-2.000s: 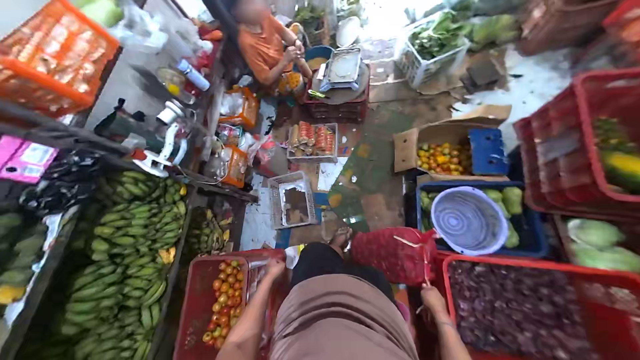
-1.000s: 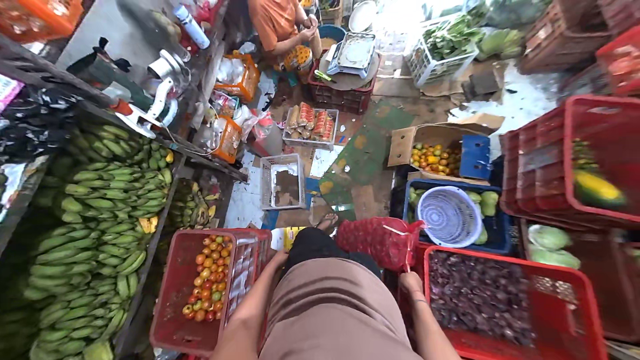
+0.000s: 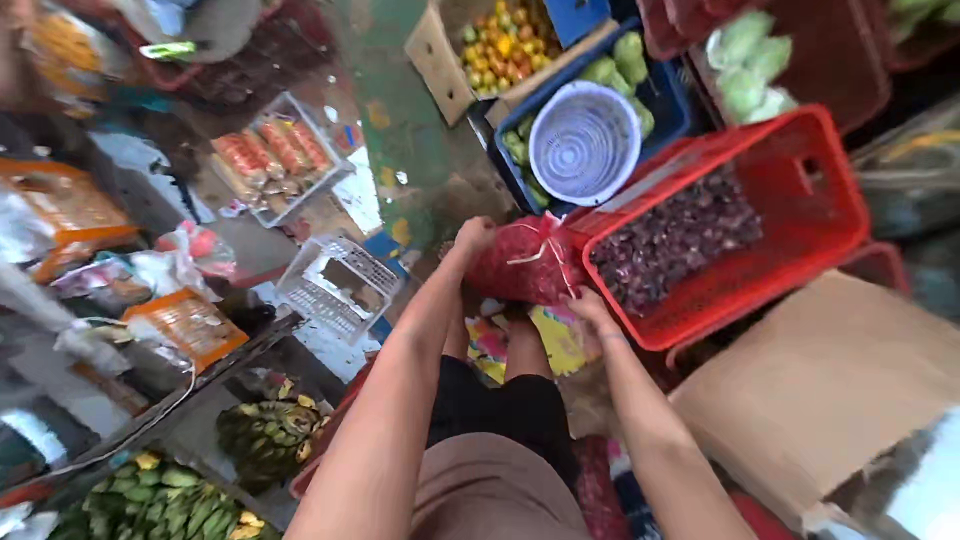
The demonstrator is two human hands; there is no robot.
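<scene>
A red mesh sack (image 3: pixel 514 262), its neck tied with pale string, lies in front of my legs against the red plastic crate (image 3: pixel 652 341) of dark purple onions or shallots (image 3: pixel 675 232). My left hand (image 3: pixel 477 232) is on the sack's far left end; its fingers are blurred, so whether they grip or only touch cannot be told. My right hand (image 3: pixel 589 306) holds the string (image 3: pixel 568 281) near the tied neck, close to the crate's corner. Beyond the sack, a round lavender plastic basket (image 3: pixel 585 142) rests on green vegetables in a blue crate (image 3: pixel 667 97).
A cardboard box (image 3: pixel 442 67) of small tomatoes stands beyond the blue crate. To the left are a clear crate of red-packed goods (image 3: pixel 281 161), a white plastic crate (image 3: pixel 341 285) and a wooden shelf edge (image 3: pixel 165 409) above green bananas (image 3: pixel 165 495). A cardboard sheet (image 3: pixel 817 382) lies at right.
My left hand has moved from beside the tomato crate at left to the red sack. My right hand stays at the sack's tied end. The view has turned and come closer.
</scene>
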